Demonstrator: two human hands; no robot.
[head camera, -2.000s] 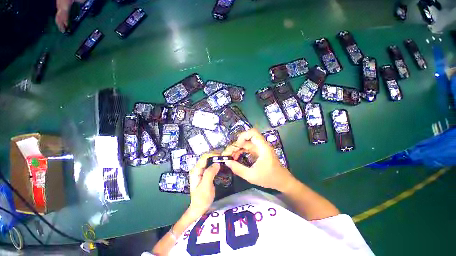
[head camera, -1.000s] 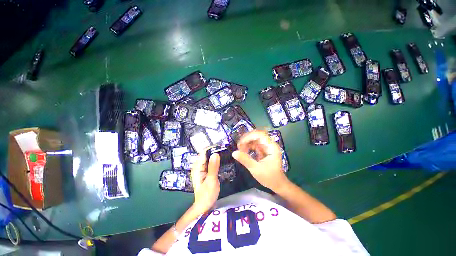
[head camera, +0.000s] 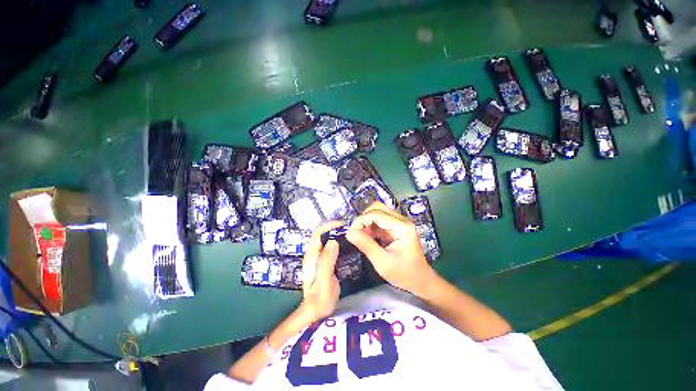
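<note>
A dark phone (head camera: 336, 235) is held end-up near the front of the pile, mostly hidden by the fingers. My left hand (head camera: 321, 267) grips it from the left side. My right hand (head camera: 389, 243) has its thumb and fingertips together at the phone's upper end; whether a small part is between them cannot be seen. Many part-assembled phones with open backs and silver-blue boards lie in a pile (head camera: 262, 200) just beyond my hands. White blank pieces (head camera: 316, 176) lie on the pile.
More phones (head camera: 484, 188) lie loose to the right and far side. Black strips with a white block (head camera: 162, 221) lie on clear plastic (head camera: 126, 252) at the left. An open cardboard box (head camera: 72, 252) holds a red-and-white packet (head camera: 50, 260). Blue material (head camera: 641, 240) is at the right edge.
My right hand has moved back left from beside the phone, and its fingertips now meet the phone's end. My left hand still holds the phone. A co-worker's hand at upper left is gone.
</note>
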